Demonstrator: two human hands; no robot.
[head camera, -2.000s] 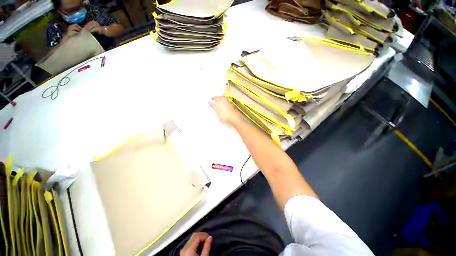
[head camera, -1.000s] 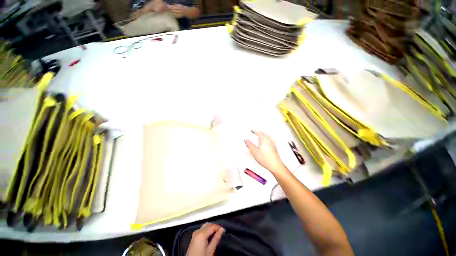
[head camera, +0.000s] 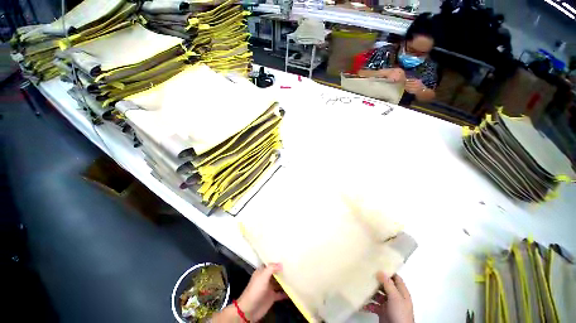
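Note:
A beige fabric panel (head camera: 309, 246) with a yellow bound edge lies tilted over the table's near edge, partly lifted. My left hand (head camera: 258, 295), with a red band at the wrist, grips its near yellow edge. My right hand (head camera: 395, 299) holds its right side near a grey-brown tab (head camera: 404, 245), and another grey-brown piece shows at the bottom. Fingers of both hands are partly hidden by the fabric. Something small and reddish shows under my right fingers, too unclear to name.
Yellow-edged panel stacks (head camera: 189, 113) fill the left of the white table (head camera: 354, 145). Two more stand right, one far (head camera: 518, 158), one near (head camera: 530, 284). A scrap bin (head camera: 175, 293) is below left. A masked person (head camera: 417, 63) sits opposite, near looped cord and red tools (head camera: 368, 103).
The view has swung left. My left hand has come up from the lap onto the panel's edge. My right hand has moved from the bare table to the panel, which is now turned and partly raised.

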